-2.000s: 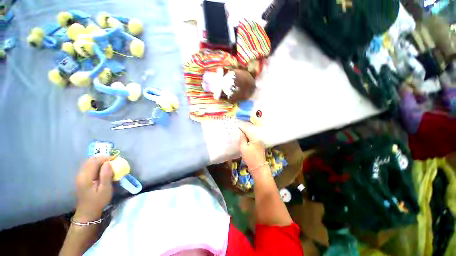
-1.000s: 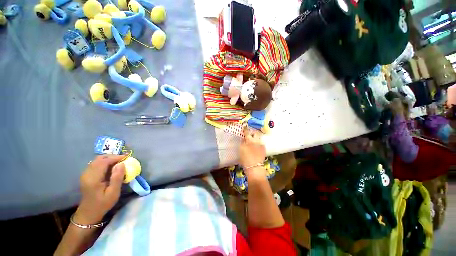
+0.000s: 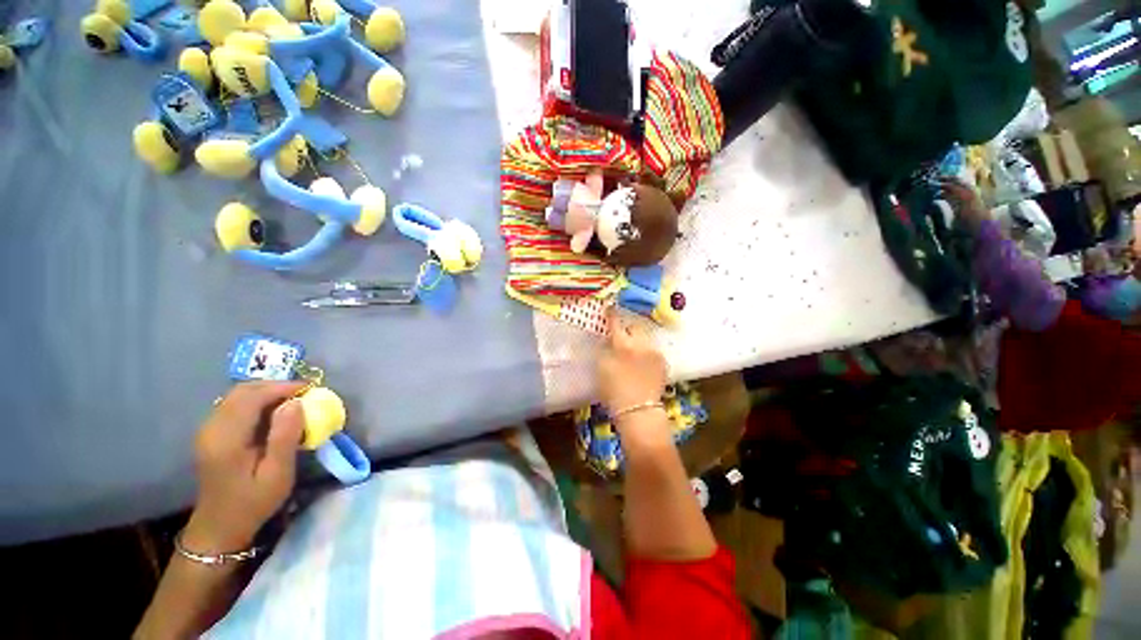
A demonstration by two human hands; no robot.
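Note:
My left hand [image 3: 254,453] holds a plush pendant with a yellow ball [image 3: 322,418] and blue loop between thumb and fingers. Its blue-and-white hang tag [image 3: 265,359] lies above the fingers. My right hand [image 3: 629,364] has its fingertips at the lower edge of the striped cloth [image 3: 547,274], just below another plush pendant [image 3: 644,295]. Whether the fingertips pinch anything small is too blurred to tell. A brown-haired doll [image 3: 621,224] lies on the striped cloth. Slim silver snips [image 3: 365,294] lie beside a pendant with a blue loop [image 3: 439,238].
A loose heap of yellow-blue pendants [image 3: 265,78] lies at the upper left. A phone [image 3: 599,56] on a red box and a black flask [image 3: 782,63] are at the top. A carton of toys [image 3: 682,419] is below the table edge. Dark green plush items [image 3: 903,481] lie at right.
The view has shifted slightly, and the doll's face now shows more clearly than in the oldest frame. Both hands keep nearly the same places, with the pendant still in my left hand.

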